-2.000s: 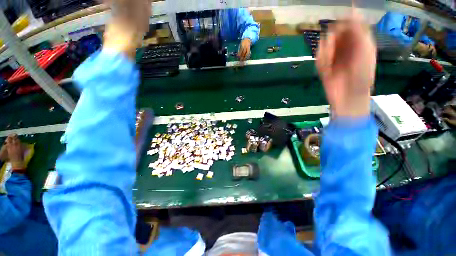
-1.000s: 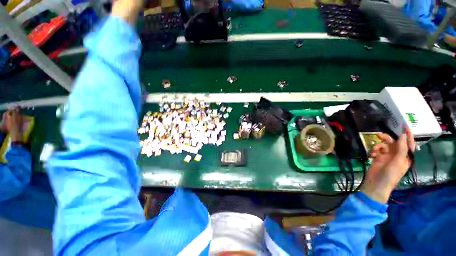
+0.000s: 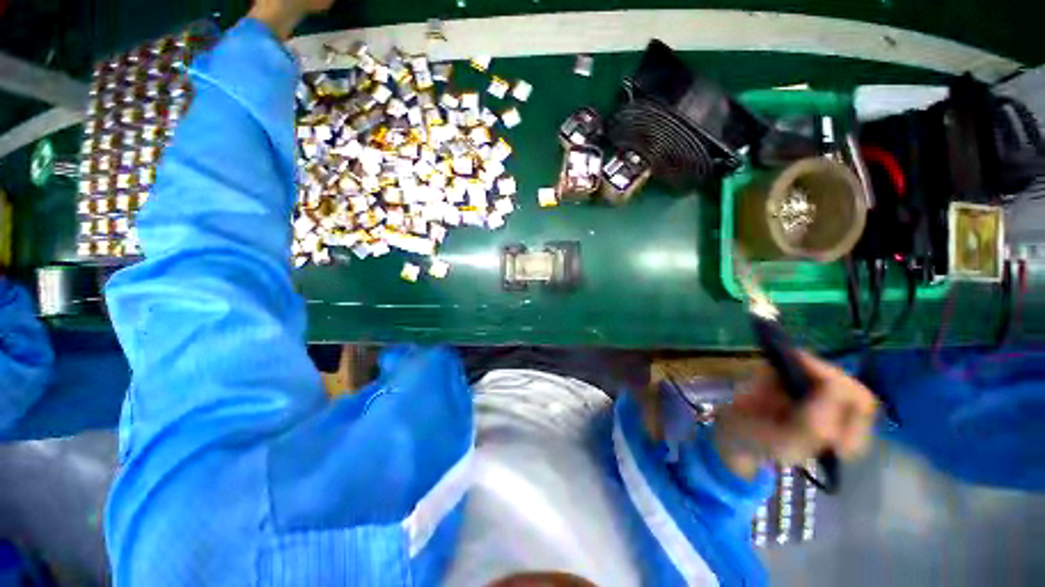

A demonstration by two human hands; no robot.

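My right hand (image 3: 802,419), blurred, holds the black handle of a soldering iron (image 3: 782,358); its metal tip points up toward the green tray's lower left edge. My left hand (image 3: 287,12) is cut off by the top edge, so its fingers are hidden. A heap of small white-silver modules (image 3: 395,161) lies beside my left sleeve. The dark fixture (image 3: 533,266) with a paler centre lies flat below the heap's right side. A tray with rows of modules (image 3: 120,149) lies at the left, partly behind my sleeve.
The green tray (image 3: 729,247) holds a round brownish cup (image 3: 816,209). A black ribbed object (image 3: 676,115) and dark housings (image 3: 581,166) lie left of it. Black cables (image 3: 877,304) hang at the right. A spool (image 3: 44,163) is at far left. A filled tray (image 3: 787,505) shows below the bench edge.
The view has tilted down. My right hand has moved from beside the white box to below the green tray and now holds the iron. My left hand remains at the top edge.
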